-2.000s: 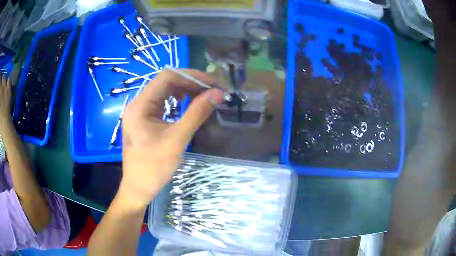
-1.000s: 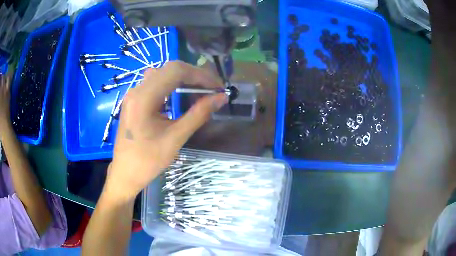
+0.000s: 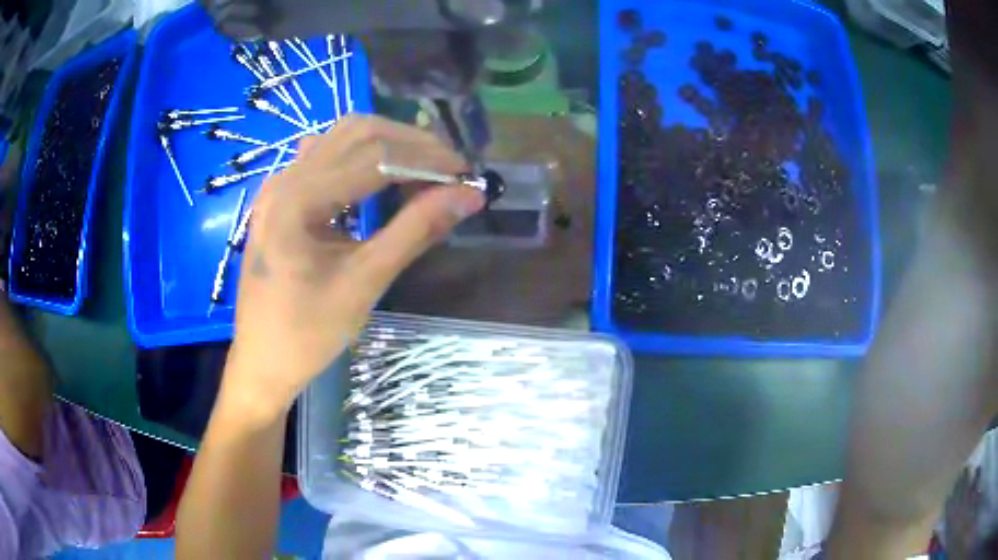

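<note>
My left hand (image 3: 317, 241) holds a thin white rod (image 3: 419, 173) between thumb and fingertips, roughly level. A dark ring (image 3: 491, 187) sits at the rod's metal end, beside the narrow press punch (image 3: 464, 129). The metal fixture block (image 3: 514, 208) is just right of and below my fingertips. Whether the rod end touches the punch or block cannot be told. A blurred forearm (image 3: 925, 295), seemingly my right, runs up the right edge; its hand is out of the picture. The clear box (image 3: 621, 438) near the front edge is packed with white rods.
The right blue tray (image 3: 604, 252) holds many dark rings and a few shiny ones. The left blue tray (image 3: 175, 273) holds several rods with black-and-silver ends. A dark flat object (image 3: 175, 388) lies below it. The press head (image 3: 372, 20) hangs overhead. A neighbour's arm and sleeve (image 3: 82, 470) show far left.
The view has shifted, so trays and box sit slightly further left and the press head higher. The rod in my left hand has levelled out from a tilt, and its dark-ringed end shows more clearly.
</note>
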